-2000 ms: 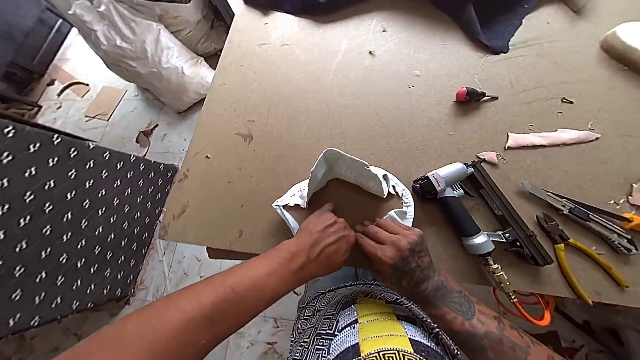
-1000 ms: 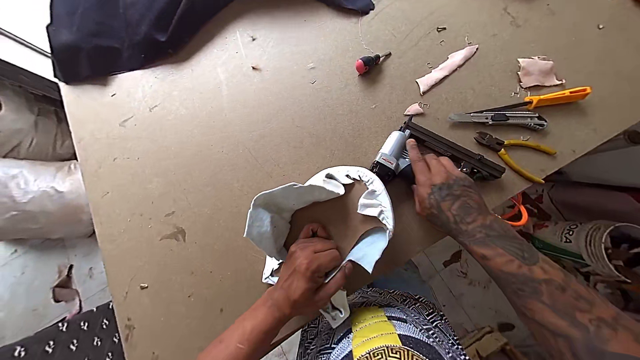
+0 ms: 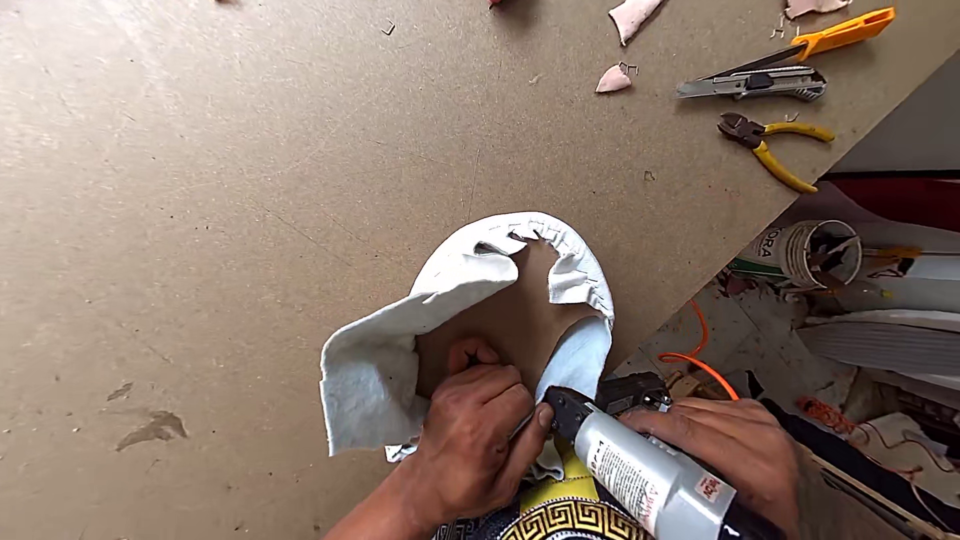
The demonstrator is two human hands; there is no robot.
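A curved board panel lies at the table's front edge, its rim wrapped in white upholstery fabric that is pleated and stapled along the far and right sides. A loose flap of the fabric stands up at the left. My left hand presses on the near part of the panel and pinches the fabric at its edge between thumb and fingers. My right hand is closed around a pneumatic staple gun, whose black nose meets the fabric beside my left thumb.
Yellow-handled cutting pliers, a snap-off utility knife and an orange-handled tool lie at the upper right. Pink scraps and loose staples are near them. An orange air hose hangs past the table edge, near a bucket.
The staple gun, earlier lying on the table right of the panel, is now in my right hand at the panel's near edge. My view has moved closer to the work.
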